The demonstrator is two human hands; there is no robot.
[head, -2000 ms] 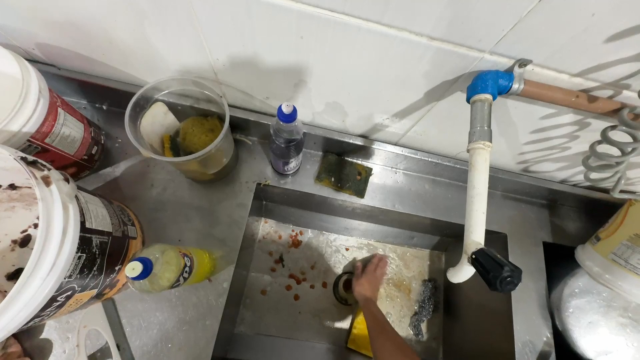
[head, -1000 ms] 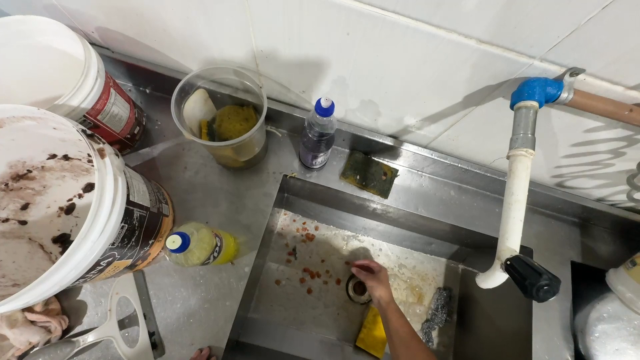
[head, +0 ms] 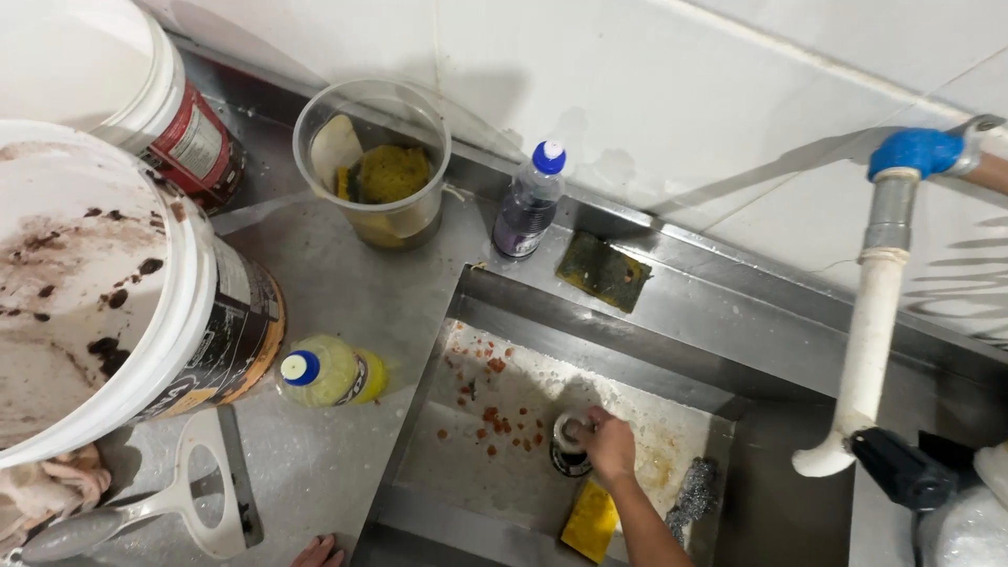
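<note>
My right hand (head: 614, 445) is down in the stainless steel sink (head: 488, 504), its fingers at a round metal sink strainer or drain cup (head: 568, 445); whether they grip it is unclear. A yellow sponge (head: 591, 520) lies just below that hand, and a steel wool scourer (head: 693, 492) rests to its right. Reddish food scraps (head: 496, 421) are scattered on the sink floor to the left. Only the fingertips of my left hand (head: 319, 551) show, at the bottom edge on the steel counter.
Two large plastic buckets (head: 189, 315) stand left. Behind the sink are a clear tub (head: 437, 205) with sponges, a bottle with purple liquid (head: 524, 209) and a dark scouring pad (head: 602, 272). A yellow soap bottle (head: 335, 374) and white squeegee (head: 181, 496) lie nearer. A white pipe tap (head: 866, 346) overhangs right.
My right hand stays at the round piece in the sink, its fingers shifted slightly. My left fingertips show more than a second ago. The view has swung left.
</note>
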